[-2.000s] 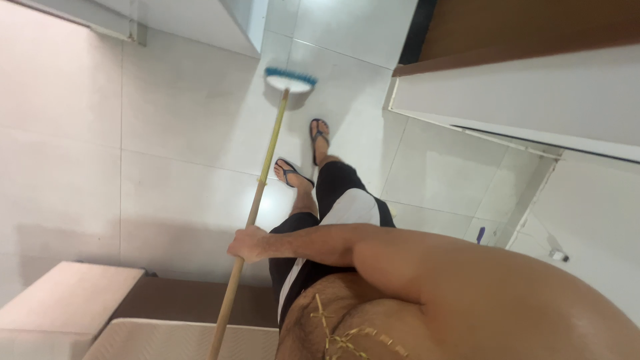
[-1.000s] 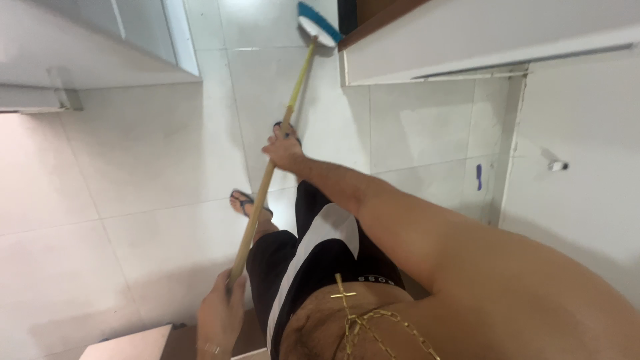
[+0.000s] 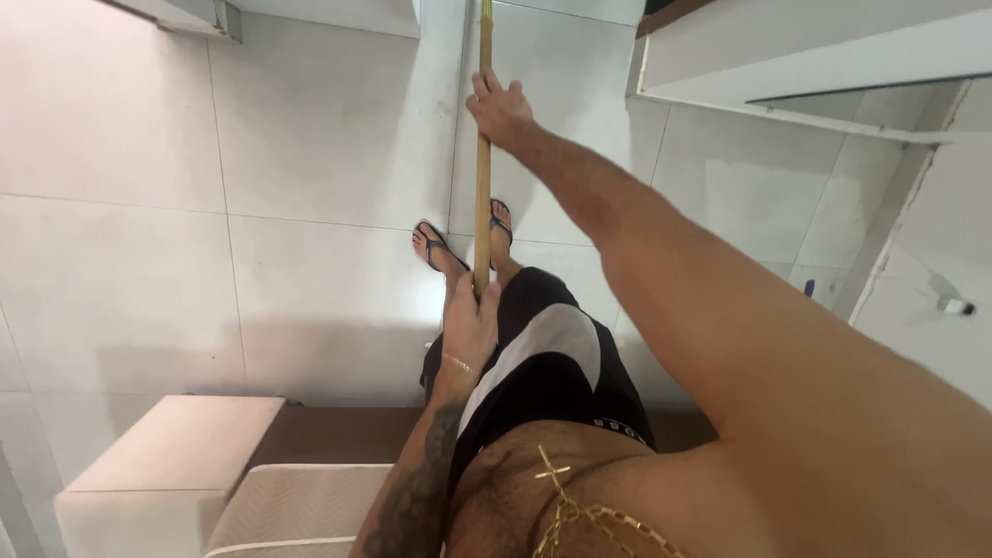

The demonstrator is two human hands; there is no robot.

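Note:
A long wooden broom handle point(image 3: 483, 178) runs up the middle of the view, above my feet in dark flip-flops point(image 3: 502, 225). My left hand point(image 3: 470, 322), with a thin bracelet at its wrist, is closed around the handle's near end. Farther up, my right hand point(image 3: 500, 108) rests on the shaft, thumb side hard to see, some fingers spread. Beyond it the handle turns yellow and leaves the top edge. The broom head is out of view.
Pale floor tiles point(image 3: 333, 155) spread around my feet. Behind me are a mattress point(image 3: 302, 504) on a brown base and a light box-shaped cabinet point(image 3: 178, 442). White furniture point(image 3: 775, 54) stands at upper right, a pale wall with a small fitting point(image 3: 957, 306) at the right edge.
My left hand, not seen on the handle two seconds ago, holds its near end. The broom head, visible in both earlier frames, has left the view at the top. My feet stand closer together.

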